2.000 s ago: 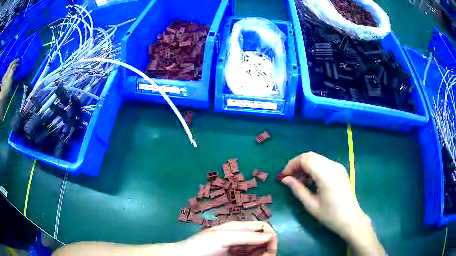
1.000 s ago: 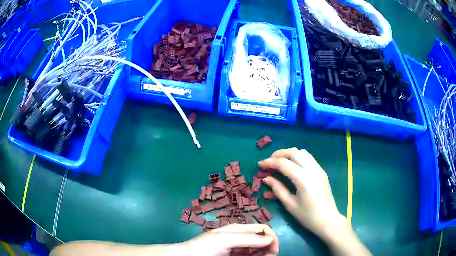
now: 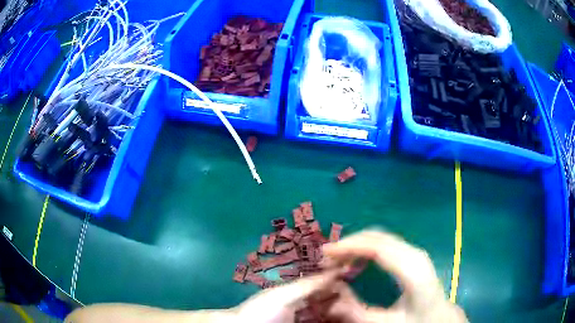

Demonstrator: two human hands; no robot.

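A loose pile of red-brown connector parts [image 3: 291,243] lies on the green bench in front of me. My left hand [image 3: 293,296] is at the bottom edge, blurred and partly cut off, cupped around several red-brown parts. My right hand [image 3: 391,271] is blurred and meets my left hand at the lower right of the pile. A red-brown part shows between the right fingers. One single part [image 3: 346,174] lies apart above the pile, and another [image 3: 251,144] lies by the bin with red-brown parts.
Blue bins line the back: cable leads [image 3: 82,135] at left, red-brown parts [image 3: 243,57], small white parts in a clear bag [image 3: 340,88], and black housings [image 3: 466,94] with a bag of red-brown parts [image 3: 463,16] on top. A white lead [image 3: 227,123] hangs over the bench.
My right hand has moved from the pile's right side down to my left hand, and the two now meet. The whole view has shifted slightly.
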